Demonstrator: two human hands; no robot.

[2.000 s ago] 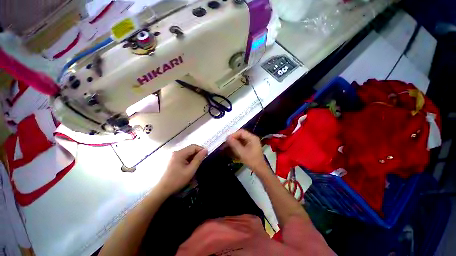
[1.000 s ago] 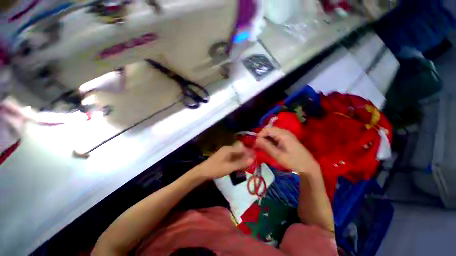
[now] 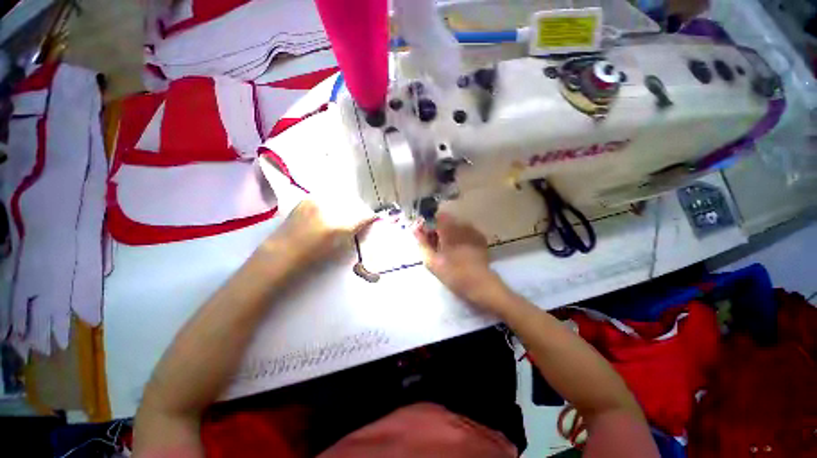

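The white HIKARI sewing machine (image 3: 555,134) stands across the top, with a bright lamp glow around its needle area. My left hand (image 3: 313,228) is just left of the needle, its fingertips washed out by the glare. My right hand (image 3: 459,255) is just right of the needle, fingers bent close to the presser foot. A small dark-red spot shows at its fingertips; I cannot tell what it is. A pale panel with red bands (image 3: 193,192) lies on the table left of my left hand, its right part reaching towards the machine head.
Black scissors (image 3: 564,219) lie on the machine bed. A pink thread cone (image 3: 358,54) hangs blurred over the head. Pale stacked pieces (image 3: 67,197) lie far left, more at the back. Red fabric (image 3: 654,358) and orange-handled scissors (image 3: 571,422) are low right.
The view has swung left. Both hands have moved from over the lap, near the red heap, up to the needle area. The black scissors remain on the bed.
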